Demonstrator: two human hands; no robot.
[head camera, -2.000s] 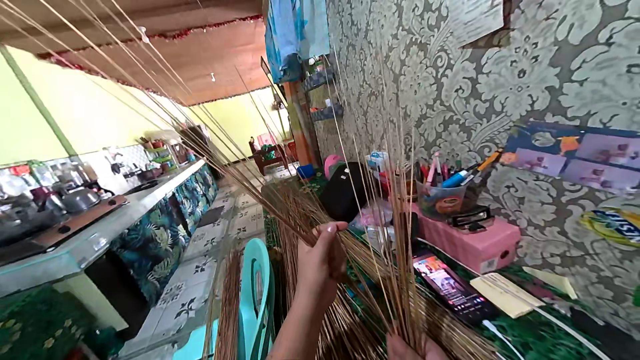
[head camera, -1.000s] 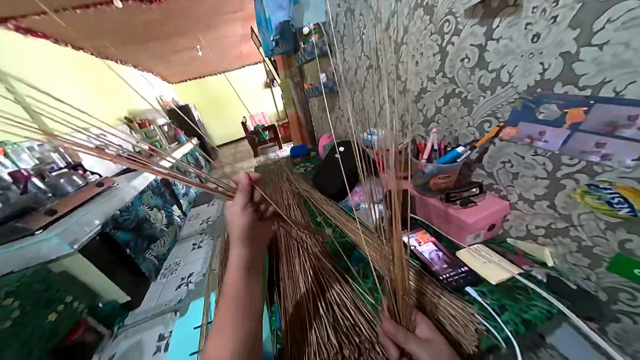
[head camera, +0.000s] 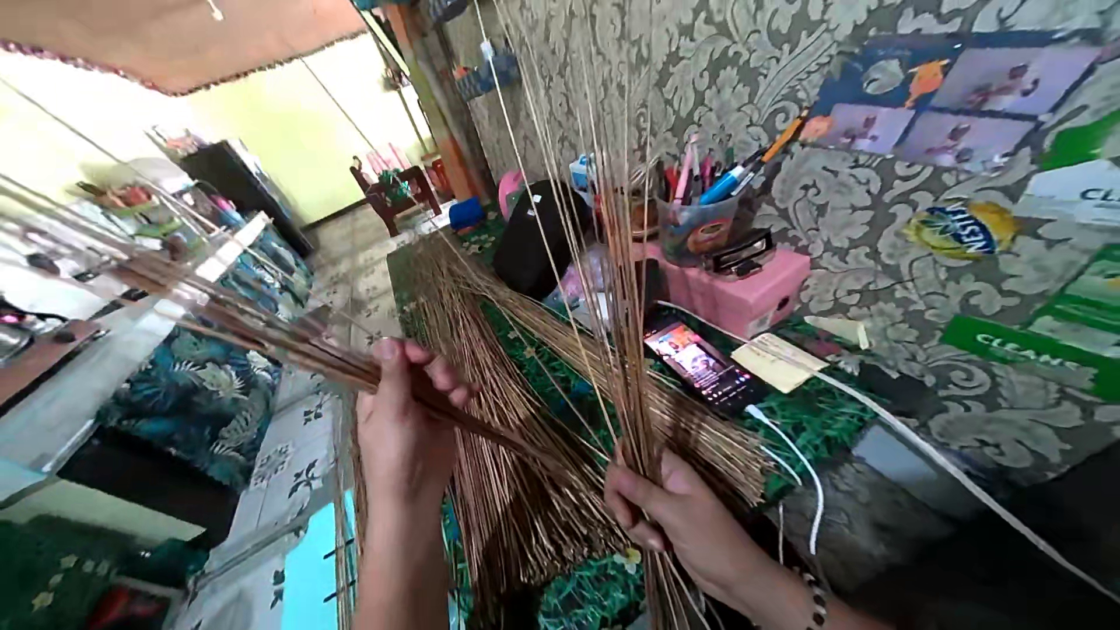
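My left hand (head camera: 409, 402) is closed round a bundle of thin brown sticks (head camera: 262, 328), which slants up to the left and is blurred at its far end. Lower right, my right hand (head camera: 652, 503) grips a second bundle of sticks (head camera: 628, 350), held upright with its thin tips fanning upward. Between and behind the hands, a large pile of brown sticks (head camera: 499, 420) lies spread on a table with a green leaf-patterned cover (head camera: 586, 595). Another layer of sticks (head camera: 709, 437) crosses under the right bundle.
Right of the sticks are a lit smartphone (head camera: 696, 363) with a white cable (head camera: 927, 446), a notepad (head camera: 779, 360), a pink box (head camera: 744, 284) and a container of pens (head camera: 700, 223). Behind lies a black bag (head camera: 542, 236). A patterned wall bounds the right; a kitchen counter (head camera: 131, 350) stands left.
The bundle in my left hand, near the right one two seconds ago, has swung away to the left. My right hand still holds its upright bundle. The view has shifted.
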